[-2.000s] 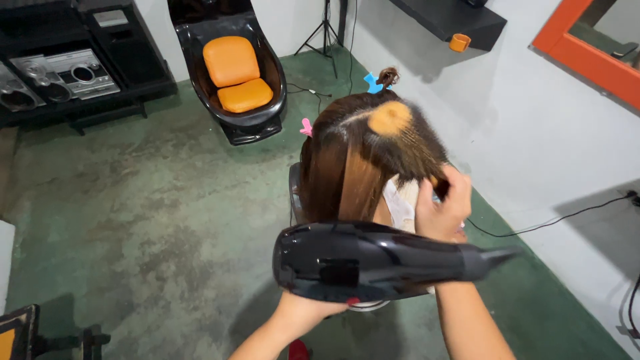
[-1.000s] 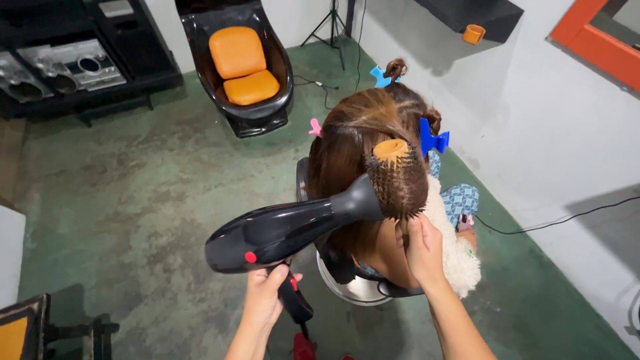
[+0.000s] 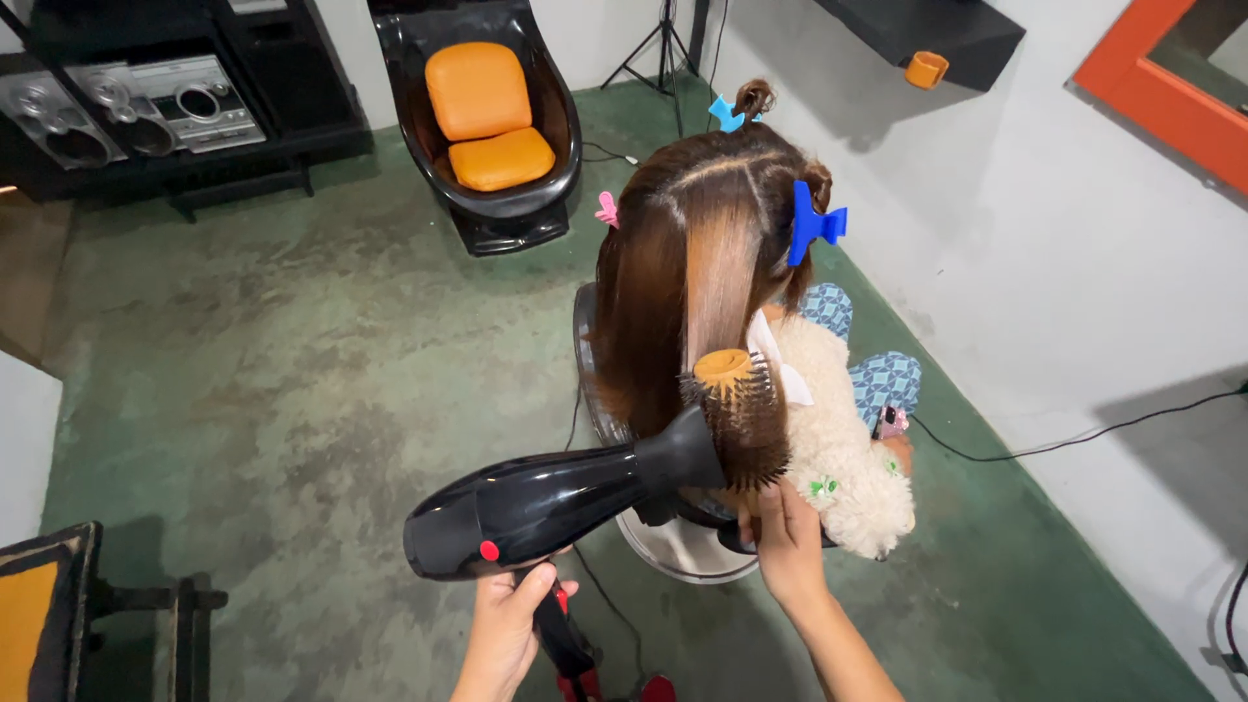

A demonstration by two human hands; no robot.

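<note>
My left hand grips the handle of a black hair dryer with a red button. Its nozzle is right against a round hairbrush, which has dark bristles and an orange end. My right hand holds the brush from below; its handle is mostly hidden. A section of a seated person's brown hair runs down straight to the brush and wraps it. The rest of the hair hangs loose at the left. A blue clip, a light blue clip and a pink clip sit in the hair.
A fluffy cream-coloured dog lies against the seated person, beside a phone. A black basin chair with orange cushions stands behind. A cord hangs at the right wall. A chair with a yellow pad is at lower left.
The brush has moved down from near the crown to the lower lengths of the hair, with the dryer nozzle beside it. The section of hair above it now lies straight.
</note>
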